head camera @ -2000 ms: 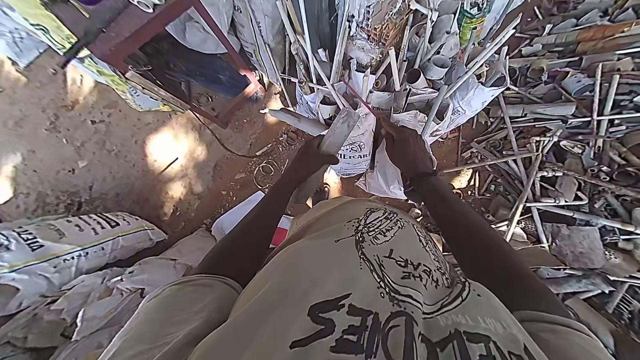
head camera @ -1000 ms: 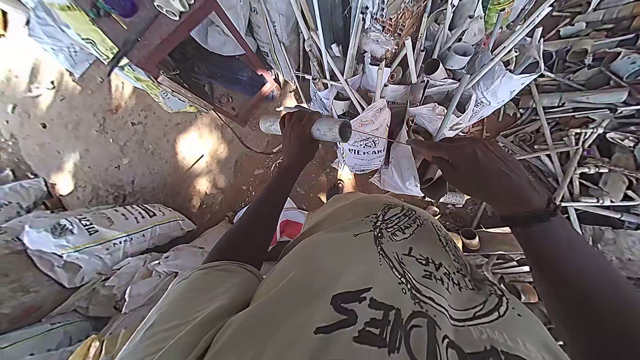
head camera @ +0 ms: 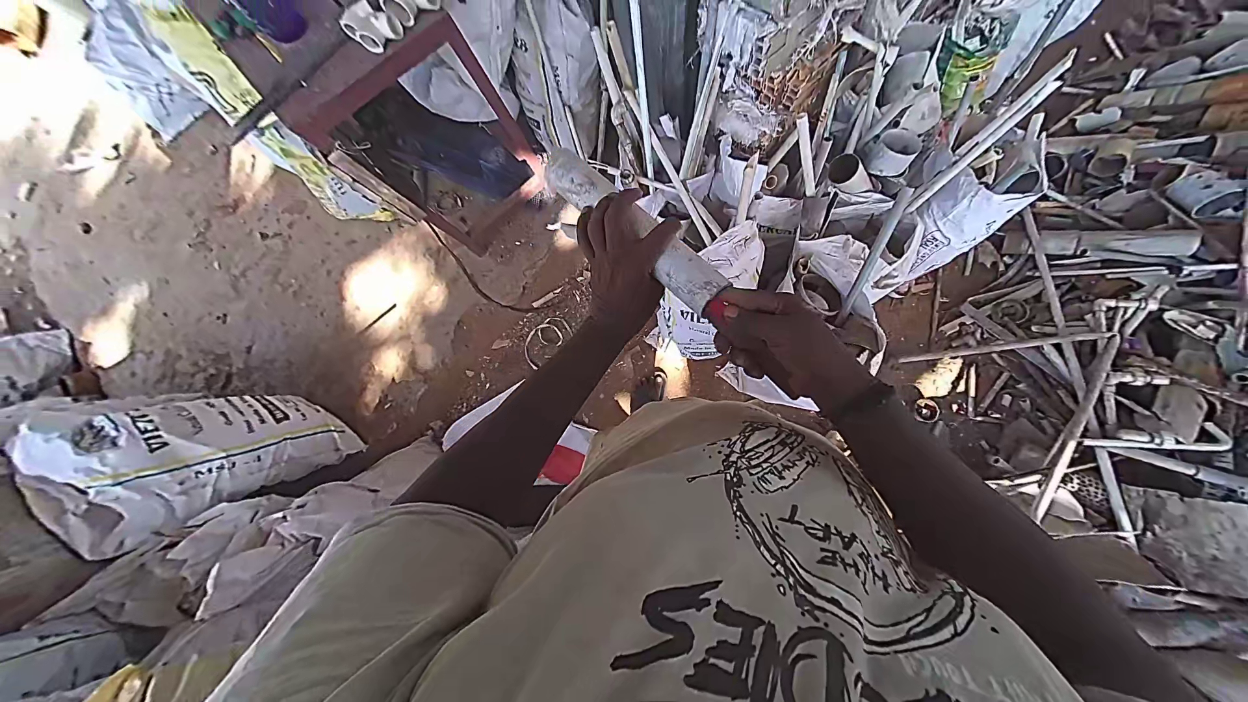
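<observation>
A grey-white plastic pipe [head camera: 687, 273] slants across the upper middle of the head view, its far end pointing up and left near the red metal frame. My left hand [head camera: 624, 255] is wrapped around the pipe's middle. At its lower right end is my right hand [head camera: 780, 336], closed on a red handle whose tool is mostly hidden; a thin metal rod or blade showed from this hand in the view a second ago. The pipe's near end lies against the fingers of my right hand. Woven sacks with pipe pieces stand just beyond both hands.
A red metal frame [head camera: 390, 68] stands at upper left, with white pipe fittings [head camera: 375, 21] on top. A filled woven sack [head camera: 185, 453] lies at lower left. Pipe scraps [head camera: 1102, 341] cover the ground at right. A thin cable [head camera: 468, 268] crosses the soil.
The pipe has gone from lying nearly level to slanting, its far end up and left. My right hand has come in from the right to the pipe's near end.
</observation>
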